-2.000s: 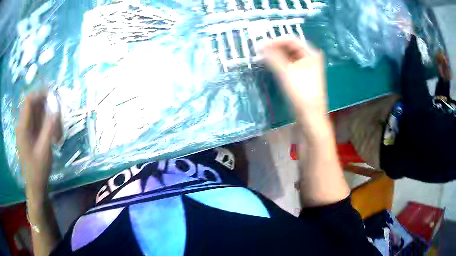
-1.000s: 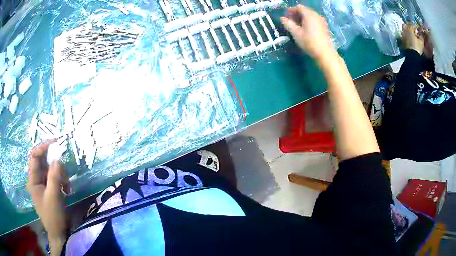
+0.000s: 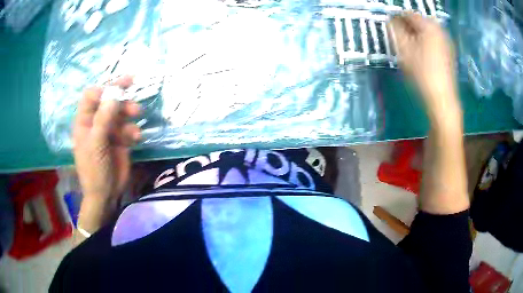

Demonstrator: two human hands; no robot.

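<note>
My left hand (image 3: 106, 129) is at the left over the table's near edge. A white end piece (image 3: 112, 93) shows between its thumb and fingers. My right hand (image 3: 421, 48) is blurred over the clear tray of assembled white pieces (image 3: 358, 39) at the upper right; its fingertips are too blurred to tell whether they hold anything. Narrow white sleeves (image 3: 146, 90) lie just beyond my left hand. A few thin dark metal shafts (image 3: 198, 91) lie on the bright white sheet (image 3: 246, 51) in the middle.
Clear crinkled plastic sheeting (image 3: 287, 114) covers much of the green table (image 3: 23, 137). Loose white end caps (image 3: 94, 20) lie at the upper left. Red stools (image 3: 37, 212) stand below the table. A dark-clothed person (image 3: 504, 194) is at the right edge.
The view has shifted, so the table sits higher and further right. My right hand remains by the tray and is blurred again. My left hand still has a white piece.
</note>
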